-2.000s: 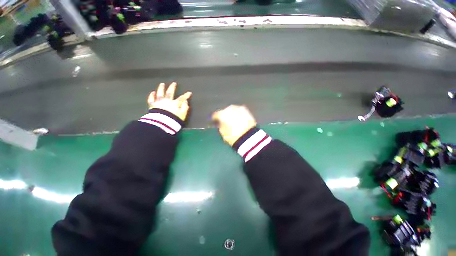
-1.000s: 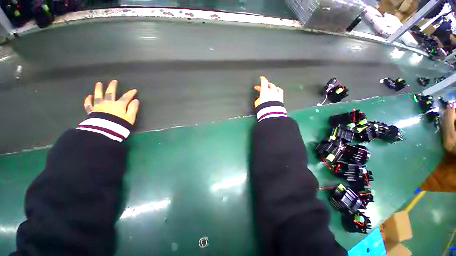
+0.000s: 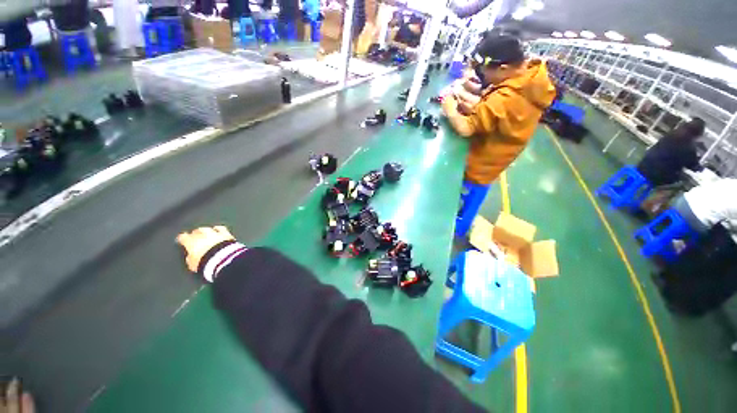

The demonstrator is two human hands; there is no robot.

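Note:
My right hand (image 3: 204,244) is over the grey conveyor belt (image 3: 121,218) near its edge with the green bench (image 3: 267,323). Its fingers are bent, and I cannot tell whether they hold anything. My left hand (image 3: 14,399) is cut off at the bottom left corner, with only blurred fingers showing. A pile of black assemblies (image 3: 368,234) with red and lime-green spots lies on the bench beyond my right arm. One black unit with a pale lead (image 3: 323,163) lies at the belt's near side.
A worker in an orange jacket (image 3: 517,113) stands farther along the bench. A blue stool (image 3: 493,294) and an open carton (image 3: 517,242) are on the floor at right. A clear-sided box (image 3: 210,85) and more black parts (image 3: 48,145) lie across the belt.
The view has swung right and up, bringing in the neighbouring worker, stool and aisle. My left hand has moved almost out of the picture; my right hand now appears left of centre.

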